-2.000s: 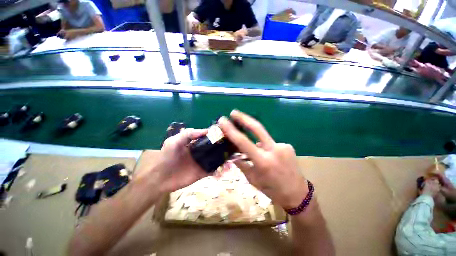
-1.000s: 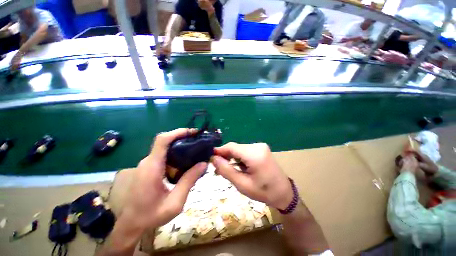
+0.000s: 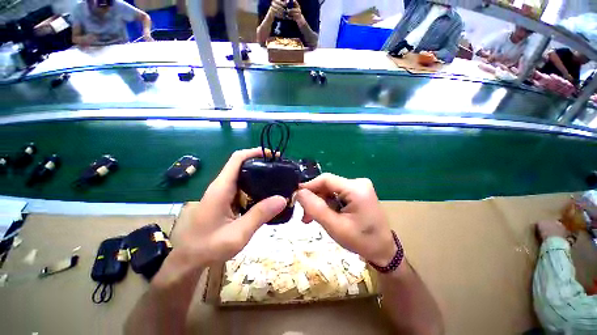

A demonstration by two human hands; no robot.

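A black unit (image 3: 267, 178) with a thin black doubled loop (image 3: 275, 139) pointing up is held above the carton tray. My left hand (image 3: 229, 212) grips it from the left, thumb across its front. My right hand (image 3: 347, 216) is at its right edge, thumb and index finger pinched at a small pale label (image 3: 294, 196); whether the fingers hold it is hard to tell. The carton tray (image 3: 294, 303) below holds a heap of loose cream pieces (image 3: 288, 265).
Two black units (image 3: 148, 250) lie on the cardboard at left, near a small thin tool (image 3: 59, 265). Several black units sit on the green belt (image 3: 406, 157). A person's sleeve (image 3: 561, 288) is at right. People sit across the belts.
The unit has turned from label side up to loop pointing up. My right fingers, spread over its top before, are now pinched at its right edge. The view has shifted.
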